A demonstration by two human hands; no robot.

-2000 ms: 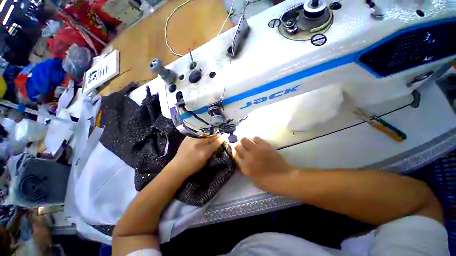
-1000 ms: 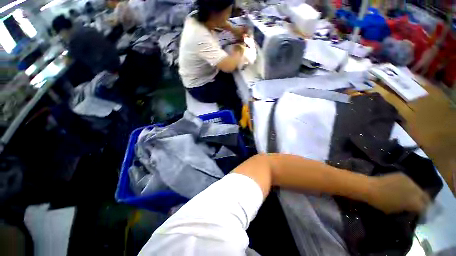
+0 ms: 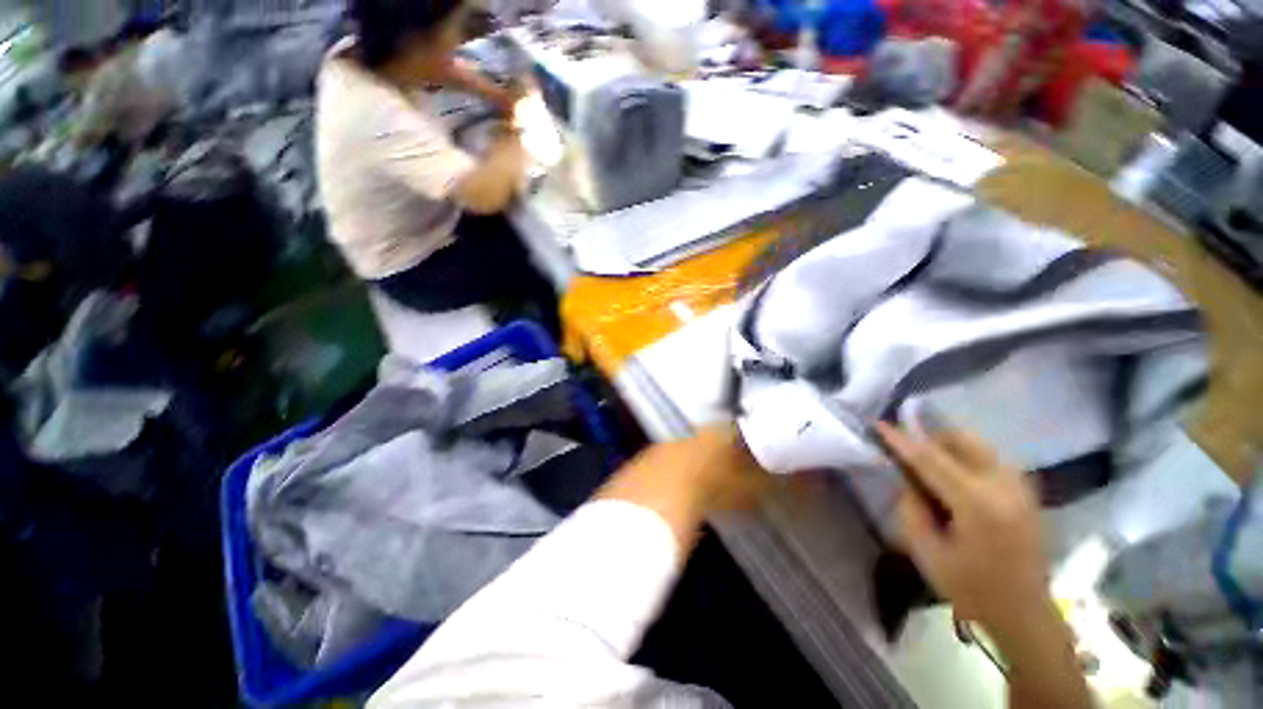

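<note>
The garment (image 3: 997, 333), light grey cloth with dark strips along its seams, lies bunched and raised over the left part of the machine table. My left hand (image 3: 741, 474) is blurred at its near left edge, partly under the cloth; its fingers are hidden. My right hand (image 3: 956, 506) is at the near edge of the cloth, thumb and fingers closed on it. Part of the sewing machine (image 3: 1205, 596) shows blurred at the lower right, with its lamp glow beside my right wrist.
A blue basket (image 3: 238, 582) with grey pieces stands left of the table. An orange-yellow taped sheet (image 3: 651, 312) covers the table's left edge. A seated person (image 3: 395, 166) works beyond it, beside a grey machine (image 3: 630, 139). A brown board (image 3: 1067, 208) lies behind the garment.
The view has swung left from the machine head. The garment has turned from mostly dark side to light grey side up. My left hand has drawn back towards me; my right hand has come into view.
</note>
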